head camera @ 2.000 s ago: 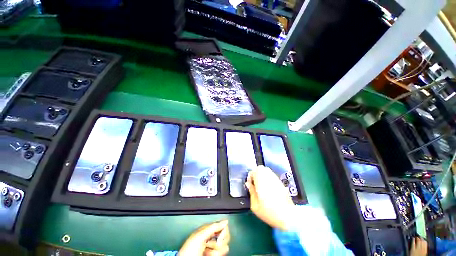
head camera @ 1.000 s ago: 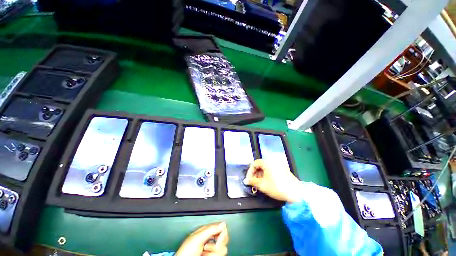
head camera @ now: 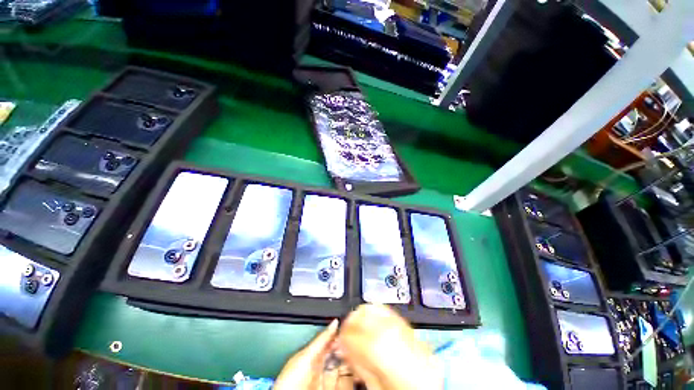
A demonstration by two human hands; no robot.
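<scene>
Five shiny blue-grey phone back covers lie side by side in the black foam tray (head camera: pixel 221 298), among them the fourth cover (head camera: pixel 384 242) and the fifth cover (head camera: pixel 435 255). Each shows camera circles in its lower right corner. My left hand (head camera: pixel 310 364) is at the bottom centre, fingers bent, with a small dark part at its fingertips. My right hand (head camera: pixel 380 346) is against it, just below the tray's front edge, blurred. Its fingertips meet the left hand's fingers. Whether the right hand holds anything is hidden.
A foam tray with covers (head camera: pixel 122 199) stands at the left, another (head camera: pixel 533 293) at the right. A tray with bagged lens parts (head camera: pixel 358 145) lies behind. A white post (head camera: pixel 563 126) rises behind right. A lens sticker sheet (head camera: pixel 38 141) lies far left. A small ring (head camera: pixel 116 346) lies front left.
My right hand has left the fourth cover and come back to my left hand. The fourth and fifth covers' camera circles now show. The whole view has shifted slightly.
</scene>
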